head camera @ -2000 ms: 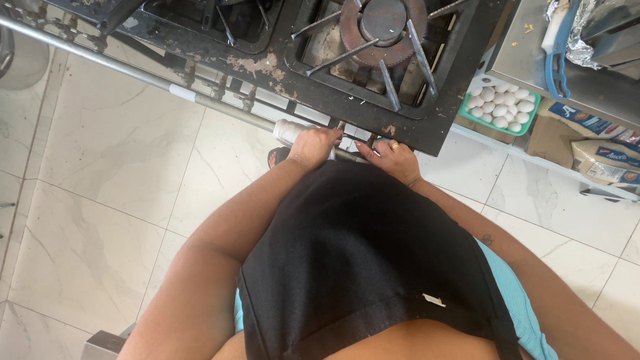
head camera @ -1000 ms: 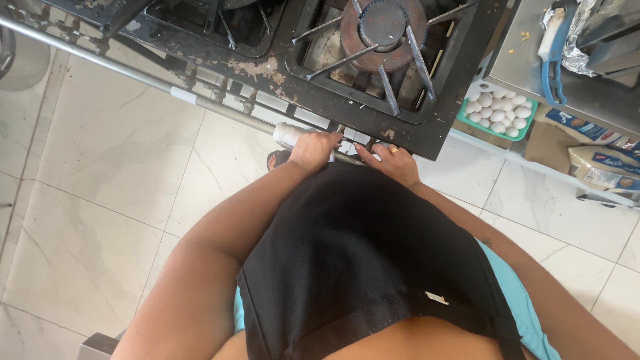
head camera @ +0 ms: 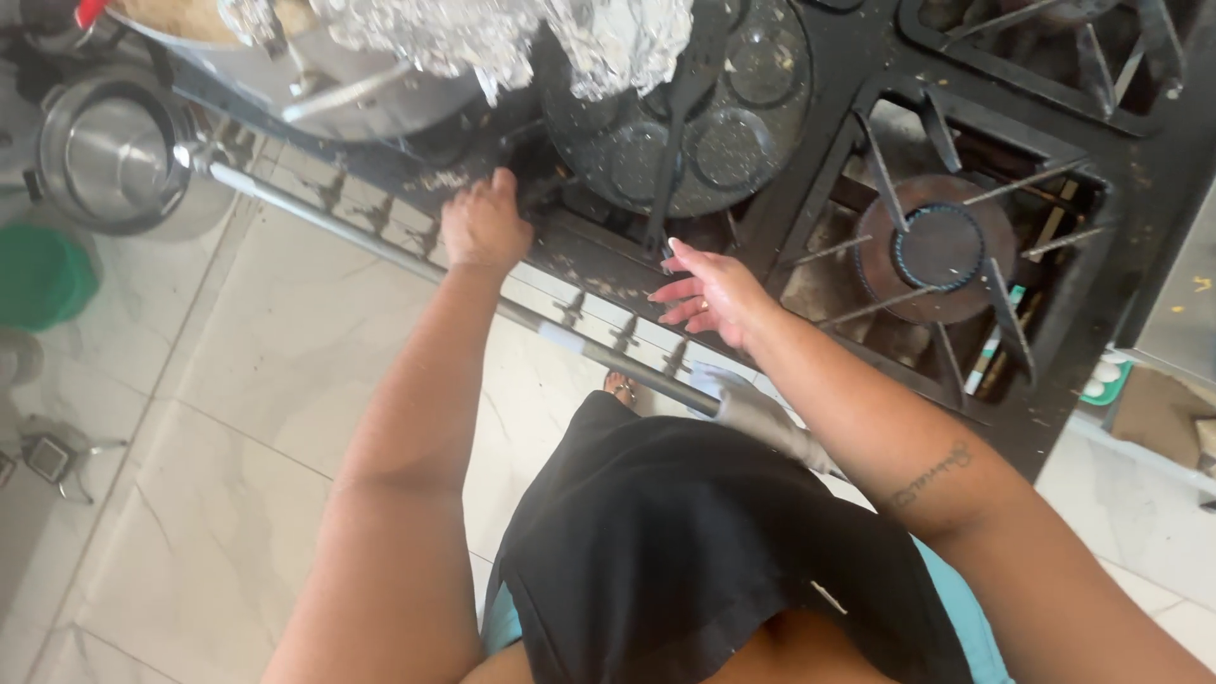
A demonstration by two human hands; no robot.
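Note:
My left hand (head camera: 486, 220) rests at the front edge of the black gas stove (head camera: 608, 252), its fingers curled and partly hidden; whether it grips anything cannot be told. Over the stove front, my right hand (head camera: 714, 293) is held with fingers apart and nothing in it. Just beyond it is the handle of a dark spatula (head camera: 676, 142), which lies across a round speckled pan with shallow wells (head camera: 731, 152). Crumpled aluminium foil (head camera: 622, 43) covers part of that pan and a large metal pot (head camera: 380, 100). A burner with blue flames (head camera: 939, 247) is to the right.
A metal rail (head camera: 380, 249) runs along the stove front above the control knobs (head camera: 624, 332), with a cloth (head camera: 760, 418) wrapped around it. A steel pot (head camera: 114, 157) and a green container (head camera: 43, 275) are at left. Eggs (head camera: 1107, 375) sit low at right.
Both hands were together at the front rail near the cloth; they have come apart and moved to the stove's front edge. The view has swung left, bringing in the foil, pan and pot.

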